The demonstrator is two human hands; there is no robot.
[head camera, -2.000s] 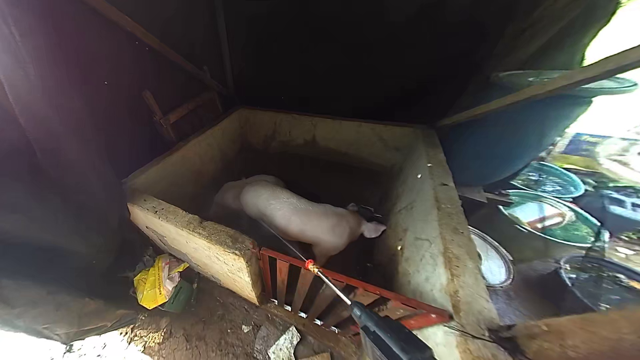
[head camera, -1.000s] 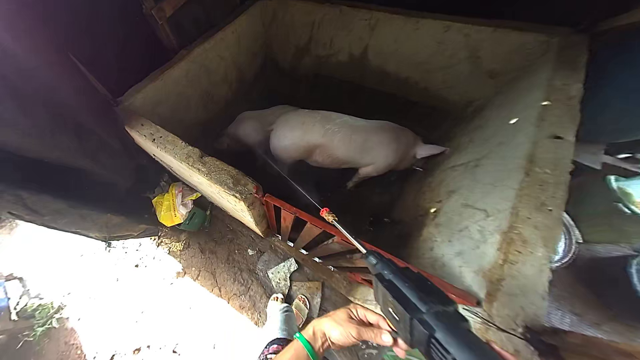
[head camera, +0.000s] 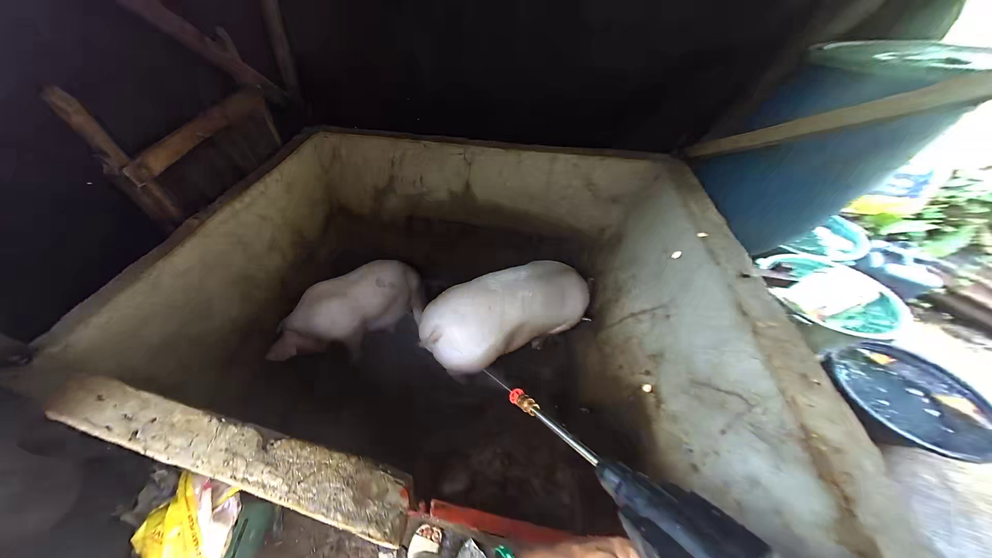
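Note:
A black pressure washer gun [head camera: 682, 511] with a metal lance and a red-and-brass nozzle [head camera: 523, 400] points into a concrete pen. A thin water jet leaves the nozzle toward the rump of a pale pig [head camera: 504, 310] on the right. A second pale pig [head camera: 353, 306] stands on the left with its head low. At the bottom edge, beside the gun, part of my left hand [head camera: 581, 547] shows; its fingers are mostly cut off. My right hand is out of view, below the frame where the gun's grip lies.
Concrete walls [head camera: 221, 457] enclose the pen, with a red metal gate [head camera: 496, 523] at the near side. A yellow plastic bag [head camera: 186, 519] lies outside the wall. Water-filled tubs [head camera: 911, 399] and a large blue container [head camera: 814, 155] stand right. Wooden poles [head camera: 194, 136] are upper left.
The pigs, overlapping a second ago, now stand apart and both show clearly. My left hand, in fuller view beside the gun a second ago, is now mostly below the frame. The view has shifted.

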